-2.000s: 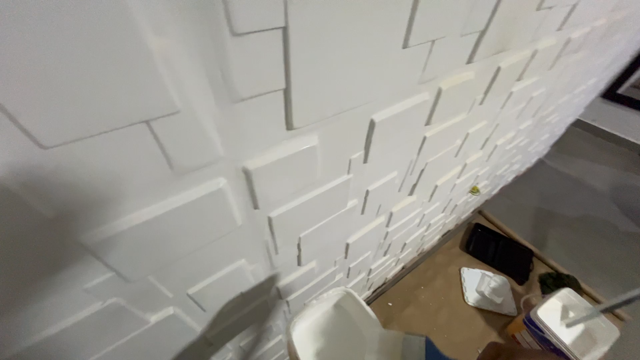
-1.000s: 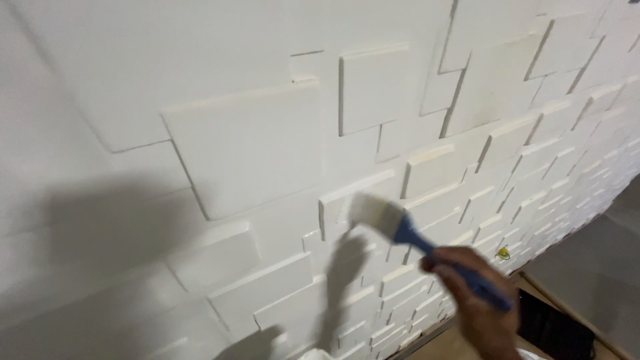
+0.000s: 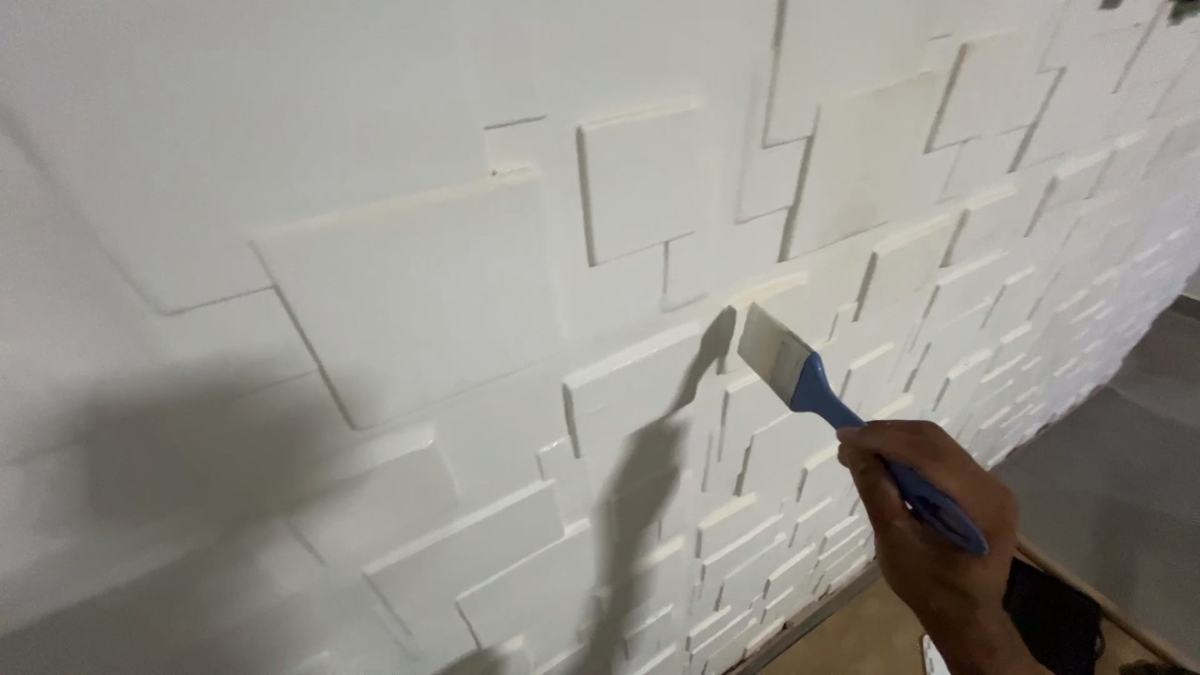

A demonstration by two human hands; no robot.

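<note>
My right hand (image 3: pixel 937 525) grips the blue handle of a flat paintbrush (image 3: pixel 825 394) at the right of the view. The brush's pale bristles are at the face of a white wall of raised rectangular blocks (image 3: pixel 637 187); whether the tips touch it cannot be told for sure. Some block edges near the brush look glossy, as if wet, and a few faces look slightly yellowish. A shadow of the hand and brush falls on the wall to the left of them. My left hand is out of the frame.
Cardboard-brown sheeting (image 3: pixel 844 633) lies on the floor along the wall's base. A black object (image 3: pixel 1050 609) lies on it behind my right wrist, beside a thin light strip. Grey floor (image 3: pixel 1125 469) extends at the right. Part of a white item shows at the bottom edge.
My right hand with the brush has come into view from the lower edge and moved up along the wall. The white container seen earlier at the bottom is out of view.
</note>
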